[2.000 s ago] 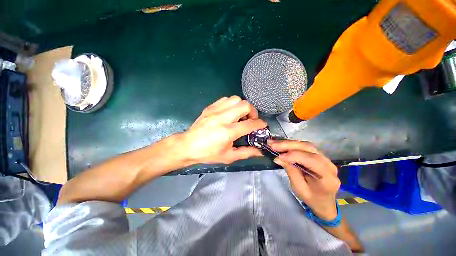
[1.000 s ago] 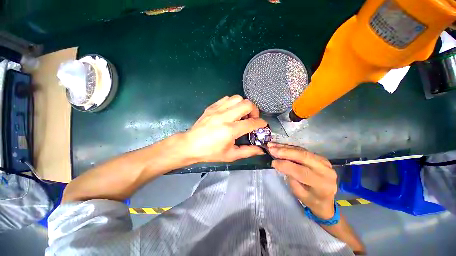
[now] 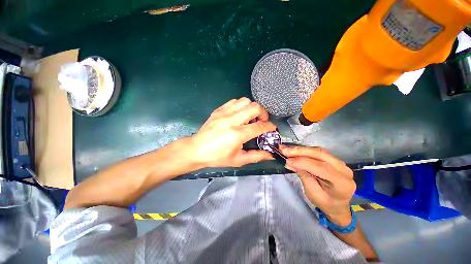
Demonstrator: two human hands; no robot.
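Note:
My left hand (image 3: pixel 235 134) holds a small round unit (image 3: pixel 269 141) between thumb and fingers, just over the bench's near edge. The unit has a black body and a shiny purple-silver face turned up. My right hand (image 3: pixel 323 175), with a blue strap on the wrist, is shut on thin dark tweezers (image 3: pixel 279 152) whose tips are at the unit's lower right rim. The fingers hide most of the tweezers. The grey round screw plate (image 3: pixel 281 82) lies beyond the hands. The orange electric screwdriver (image 3: pixel 356 62) hangs with its black nose right of the unit, apart from it.
A clear flat piece (image 3: pixel 304 129) lies under the screwdriver nose. A round tin with white wadding (image 3: pixel 98 85) stands left, by a cardboard sheet (image 3: pixel 51 124) and a blue-black box (image 3: pixel 18 126). White paper (image 3: pixel 408 81) and a spool (image 3: pixel 457 77) are right. Blue stools stand below the bench.
The tweezers were less visible a second ago and show again at the unit's rim. My right hand has shifted slightly right. My left hand has hardly moved.

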